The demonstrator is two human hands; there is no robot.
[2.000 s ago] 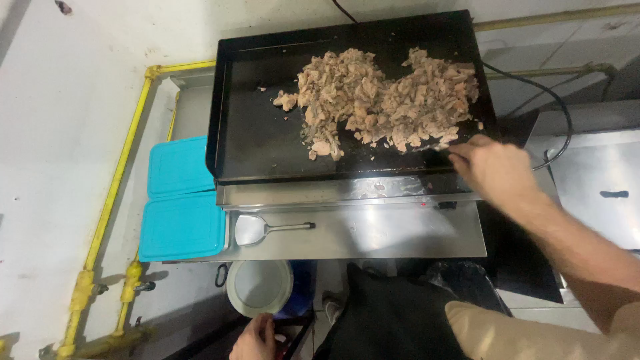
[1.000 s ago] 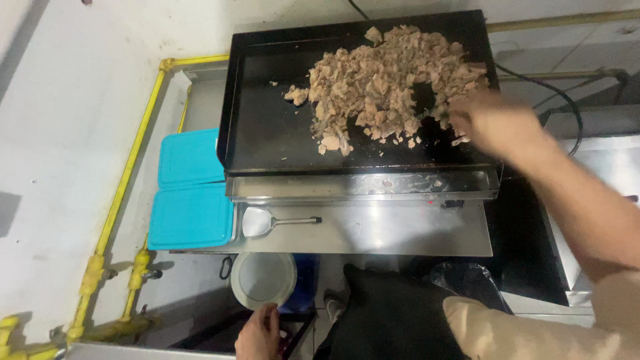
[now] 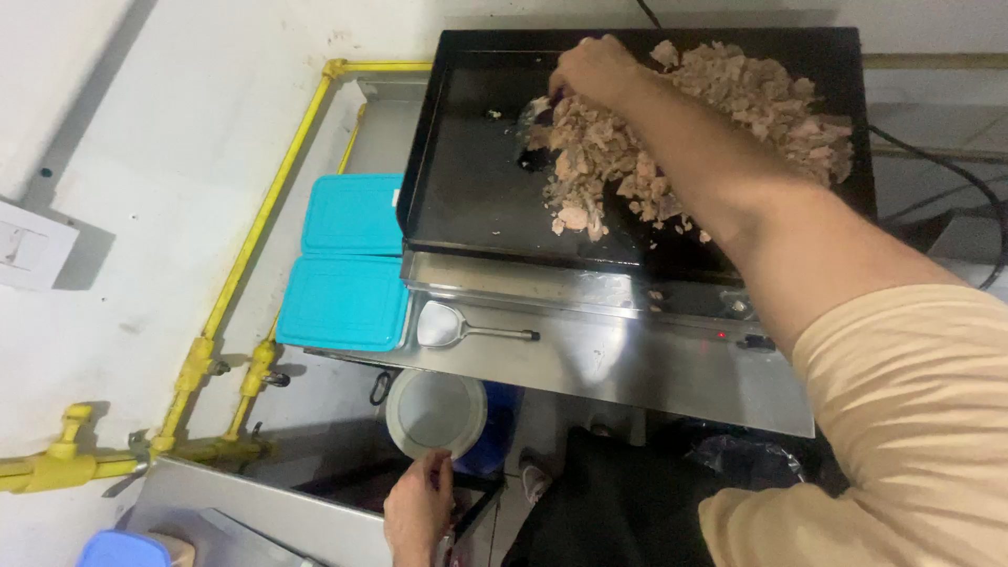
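Chopped cooked meat is heaped over the middle and right of a black flat-top griddle. At the back left edge of the heap is my right hand, its fingers bent down; a blurred, shiny flat thing shows just below them, and the grip on it is hidden. My left hand hangs low in front of the counter, fingers curled, near a round pale lid; whether it holds anything is unclear. A metal turner with a black-tipped handle lies on the steel counter before the griddle.
Two containers with turquoise lids stand left of the griddle. Yellow gas pipes with valves run along the left wall. A black cable hangs at the right. A steel surface with a blue-lidded container is at lower left.
My right hand has moved from the griddle's front right across to its back left. Meat at the left of the heap has shifted. My left hand stays low by the round lid.
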